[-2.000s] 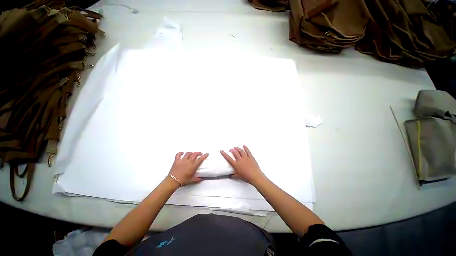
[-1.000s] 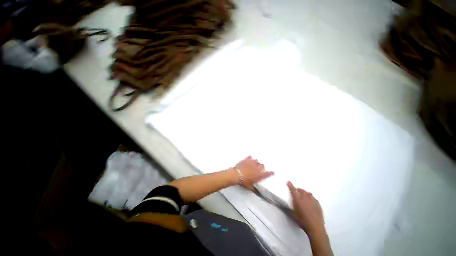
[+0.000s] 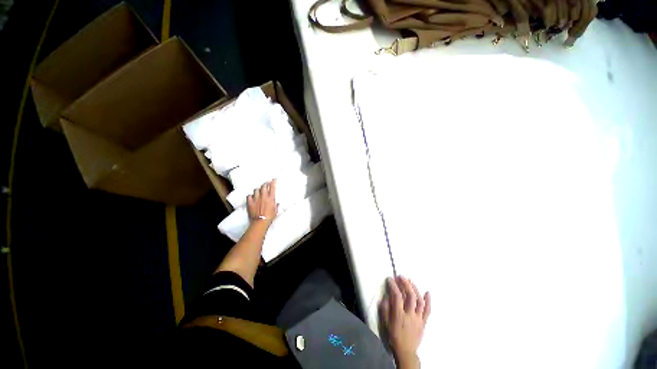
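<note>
A flat stack of white paper [image 3: 490,216] lies on the white table, its near edge a thin dark line. My right hand [image 3: 408,310] lies on that edge, fingers a little apart, with no roll in it. On the floor beside the table, a brown carton [image 3: 209,167] holds several white paper rolls [image 3: 263,148] side by side. My left hand [image 3: 262,204] lies on the rolls at the carton's near end. Its fingertips rest on white paper; whether they grip a roll is hidden.
Open brown cartons [image 3: 144,108] stand on the dark floor left of the filled one. Yellow lines [image 3: 173,252] run along the floor. Brown bag pieces [image 3: 461,18] with straps and metal clips lie at the table's far end. The table edge [image 3: 328,137] runs between carton and paper.
The view has turned left towards the floor. My left hand has moved from the folded paper on the table down to the carton. My right hand stays at the paper; the folded bundle is gone from between the hands.
</note>
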